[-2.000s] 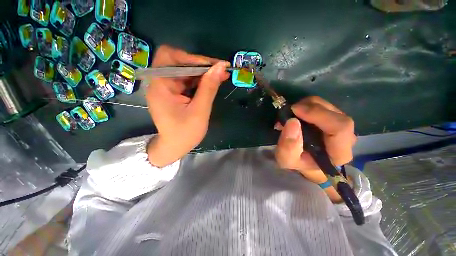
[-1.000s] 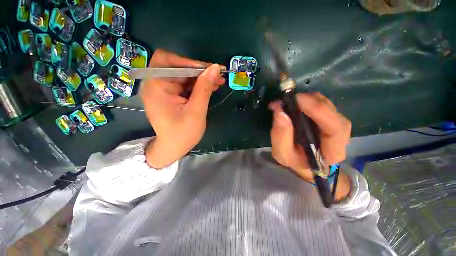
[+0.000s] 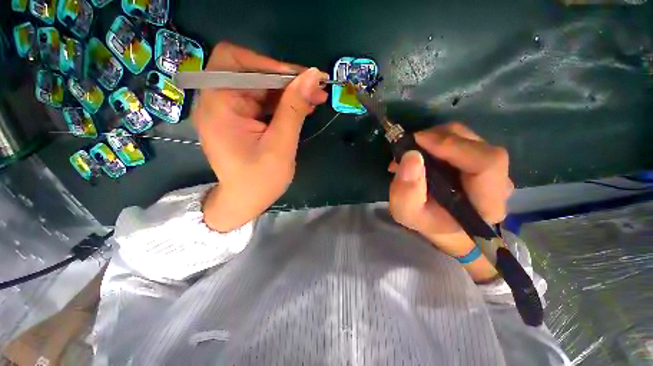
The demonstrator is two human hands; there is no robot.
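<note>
A small circuit board in a turquoise housing (image 3: 349,100) lies on the dark green mat in front of me. My left hand (image 3: 250,132) holds flat silver-grey tweezers (image 3: 240,80), their tips at the board's upper middle. My right hand (image 3: 455,186) holds a black soldering iron (image 3: 447,187) like a pen, its tip at the board's right edge. Whether the tip touches cannot be told. A thin strand of solder wire (image 3: 326,129) curves from the board towards my left hand and also shows left of it.
Many similar turquoise-rimmed boards (image 3: 102,64) cluster at the upper left, close to my left hand. A spool (image 3: 11,143) is cut off at the left edge. A black cable (image 3: 43,271) lies at lower left. Clear plastic wrap (image 3: 594,264) shows at lower right.
A second ago the iron was raised away to the right of the board; its tip is now back at the board. The whole view has shifted, with things sitting slightly higher.
</note>
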